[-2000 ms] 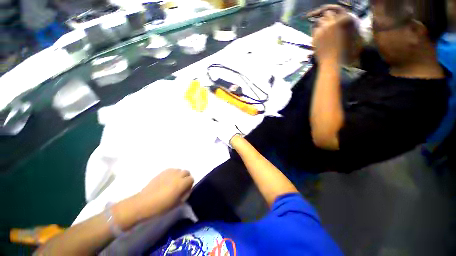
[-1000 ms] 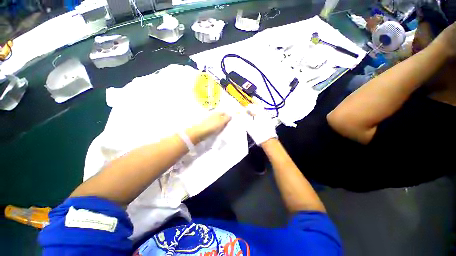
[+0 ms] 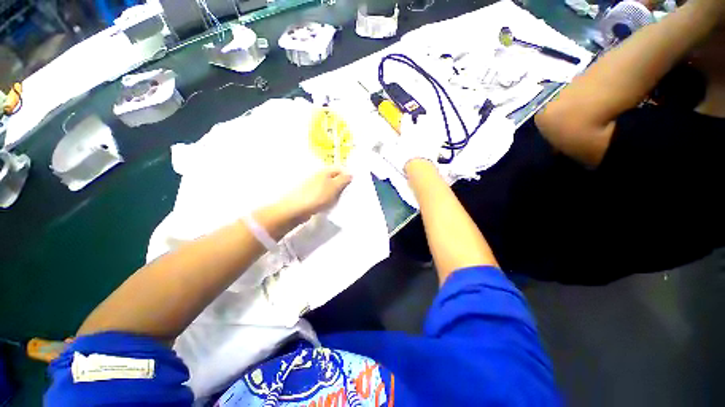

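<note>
A white bench cloth (image 3: 226,171) lies spread and creased in front of me. A yellow lump (image 3: 329,137) sits near its right edge. My bare left hand (image 3: 335,184) is curled low at the cloth just below the lump; whether it pinches the cloth is unclear. My white-gloved right hand (image 3: 413,145) lies on a second white cloth (image 3: 489,147), over the tail of an orange screwdriver (image 3: 389,113). The glove blends with the cloth, so its grip is unclear. A black cord with a small block (image 3: 403,97) loops beside the screwdriver.
White housings (image 3: 148,97) stand in a row on the dark green belt (image 3: 199,73), with thin wires between some. A dark-handled tool (image 3: 540,49) lies on the far cloth. A person's arm (image 3: 612,99) is at right, near a white fan (image 3: 628,22). An orange tool (image 3: 46,348) is at lower left.
Both hands have come to the cloths' inner edges. The screwdriver, cord and right-hand cloth have shifted away from the yellow lump. A strip of green bench now shows between the cloths.
</note>
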